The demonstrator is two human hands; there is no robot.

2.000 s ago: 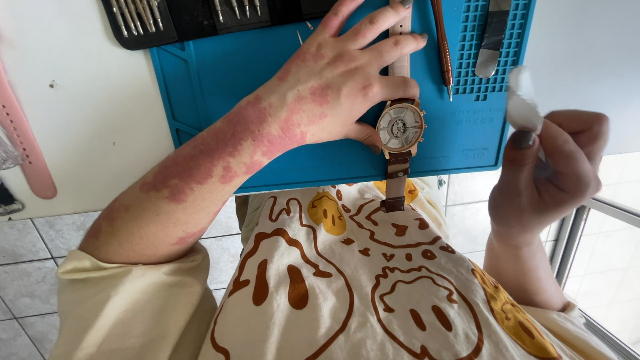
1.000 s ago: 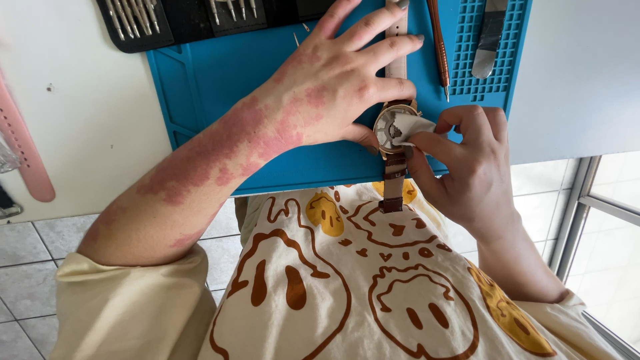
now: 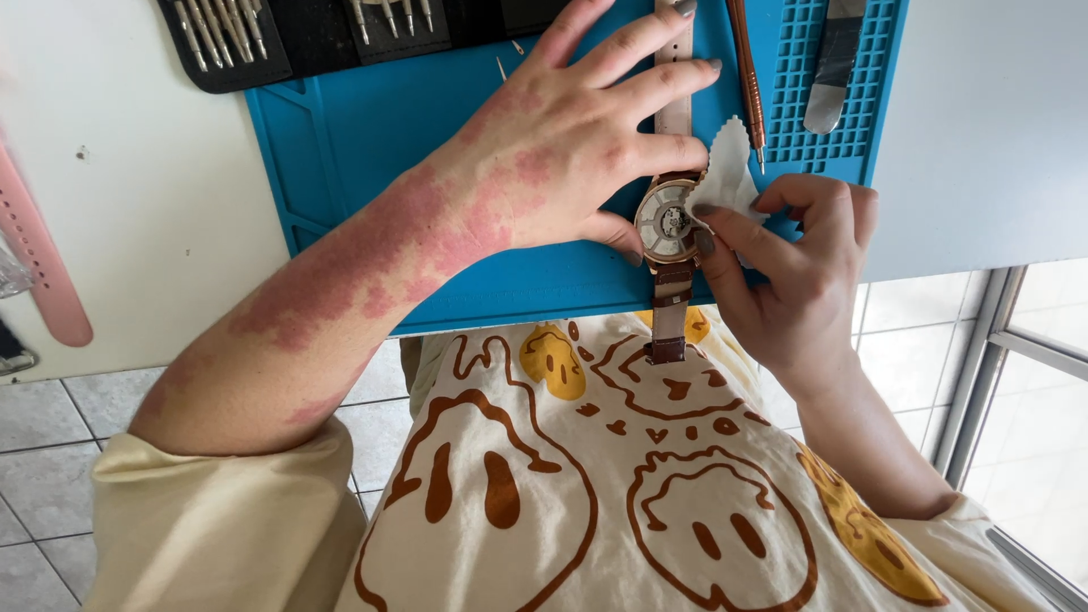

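Note:
A wristwatch [image 3: 660,223] with a rose-gold-coloured case lies dial up at the near edge of a blue work mat [image 3: 527,293]. Its brown strap [image 3: 670,319] hangs past that edge, and the other, paler strap part runs away under my fingers. My left hand [image 3: 586,153] steadies the case between thumb and a finger, its other fingers spread over the far strap. In my right hand [image 3: 790,272] a white cloth [image 3: 729,174] with a zigzag edge is pinched between thumb and fingers, at the right side of the dial, covering part of it.
Right of the strap lies a copper-coloured screwdriver [image 3: 748,85], then a metal tool [image 3: 829,93] on the mat's grid. A black case of screwdriver bits [image 3: 225,51] borders the mat at the back left. A pink watch strap [image 3: 47,255] lies on the white table at far left.
My right hand came in from the right with the white cloth and reached the dial. The cloth now stands spread upward at the case's right side. My left hand has stayed on the watch.

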